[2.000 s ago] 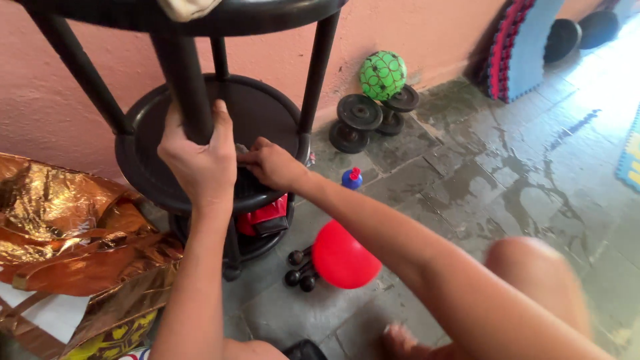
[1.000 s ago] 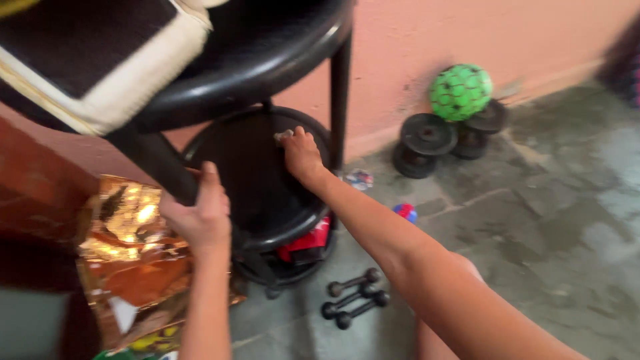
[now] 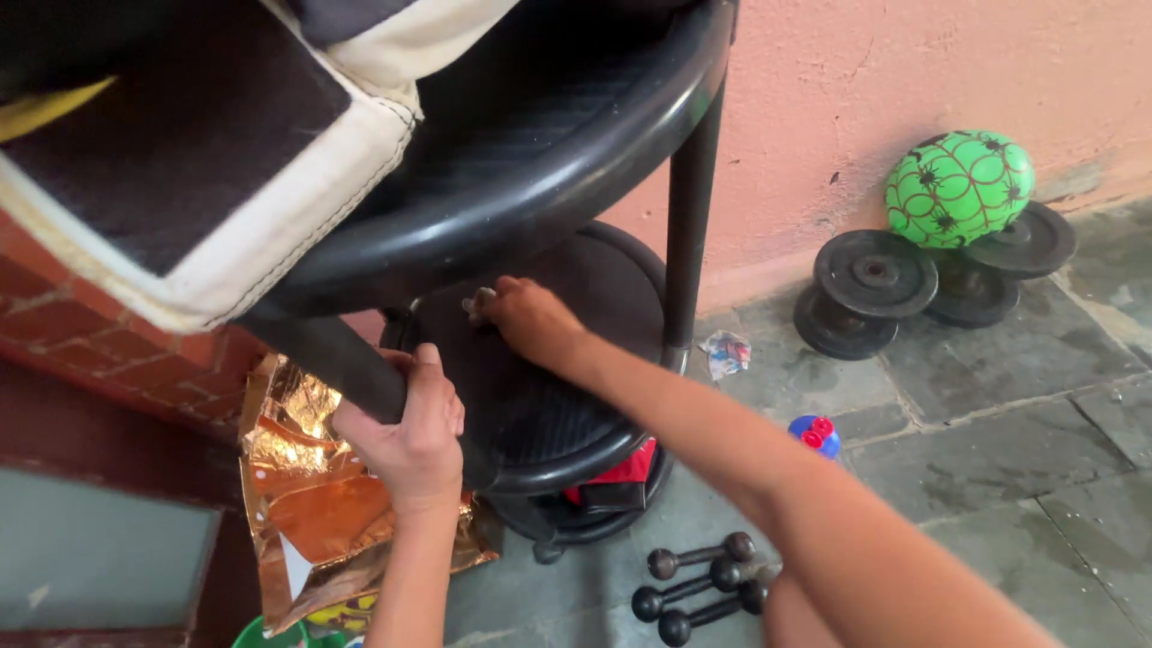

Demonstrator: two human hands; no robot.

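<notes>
My left hand point(image 3: 414, 427) grips a black upright post point(image 3: 337, 360) of a round tiered rack. Over the rack's middle shelf point(image 3: 558, 396), my right hand point(image 3: 531, 324) holds a small crumpled greyish cloth or wad point(image 3: 479, 304) against the black surface; its exact kind is unclear. On the upper shelf point(image 3: 504, 216) lies a black and white padded item point(image 3: 297, 243) with stitched edging. A red and black item point(image 3: 621, 477) sits on the bottom tier, partly hidden by the middle shelf.
Several small black dumbbells point(image 3: 697, 585) lie on the stone floor near my leg. A green ball with spider pattern point(image 3: 958, 189) rests on black weight-like spools point(image 3: 873, 270) by the pink wall. Also there are a blue and red toy point(image 3: 814, 435), crumpled wrapper point(image 3: 725, 354) and copper foil bag point(image 3: 315, 504).
My right hand has moved away from my left hand, across the middle shelf to its far side. The red balloon-like ball seen beside the dumbbells earlier is out of view. The view has shifted closer.
</notes>
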